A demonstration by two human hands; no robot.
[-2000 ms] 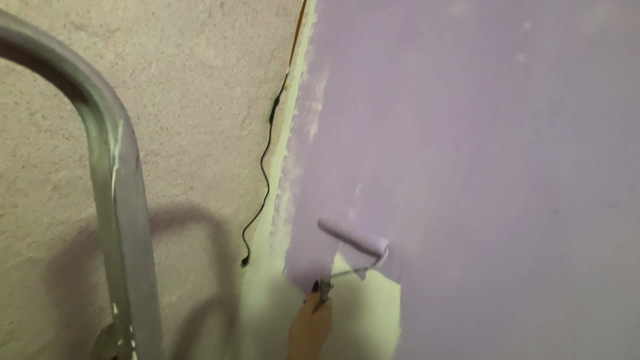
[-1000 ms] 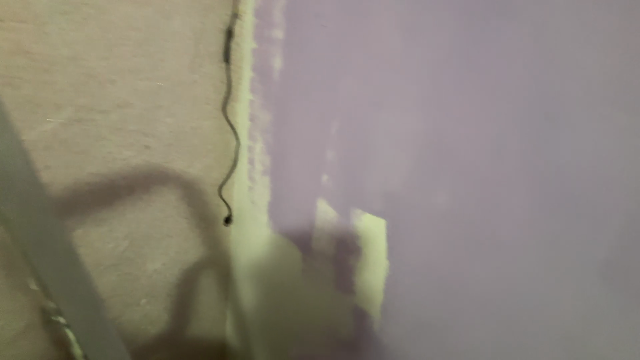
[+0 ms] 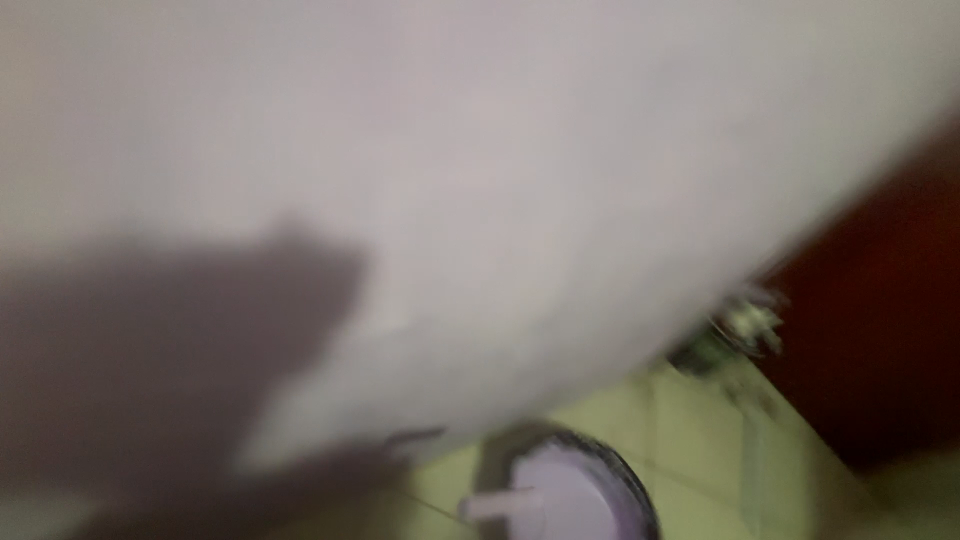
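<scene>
Neither of my hands shows in this blurred view, and the paint roller is not clearly visible. A pale lilac painted wall [image 3: 480, 210] fills most of the picture, with a dark shadow over its lower left. At the bottom, a round black-rimmed container of lilac paint [image 3: 570, 495] stands on the floor. A short pale lilac bar, too blurred to name, reaches over the container's left rim.
Yellowish floor tiles [image 3: 682, 442] lie around the container. A dark red surface [image 3: 877, 322] borders them on the right. Near the wall's base sits a blurred dark object with pale, crumpled stuff [image 3: 750, 326].
The view has swung far down and to the right, bringing the floor and paint container into sight. The hand with the roller, seen two seconds ago, has left view, as has the grey metal frame.
</scene>
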